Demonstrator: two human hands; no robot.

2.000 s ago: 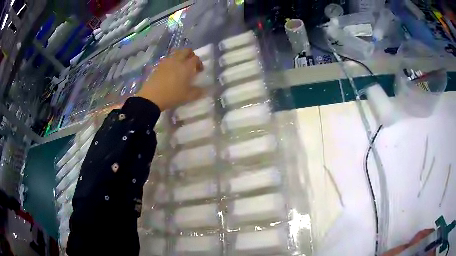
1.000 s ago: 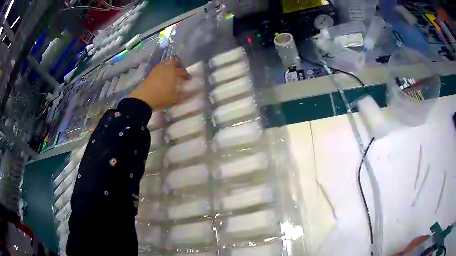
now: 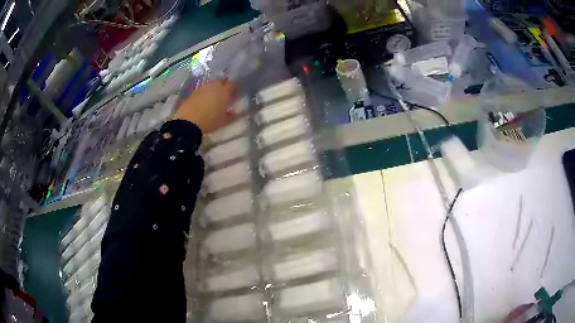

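A large clear blister tray holds rows of white plastic units in front of me. My left hand reaches over its far part, fingertips down at the far end of the left visible row. The fingers are blurred, so whether they hold a unit is unclear. My right hand is cut off by the bottom edge at the right; only a bit of a finger shows. It is against the glue syringe, whose green adapter cap shows. The syringe's tip is out of the picture.
A second tray of white units lies at the left. A clear hose and black cable cross white paper. A clear cup, a whitish pot and a dark phone edge also show.
The view has shifted, so the back of the bench shows lower and the tray further left. My left hand stays over the tray's far part. Less of my right hand shows.
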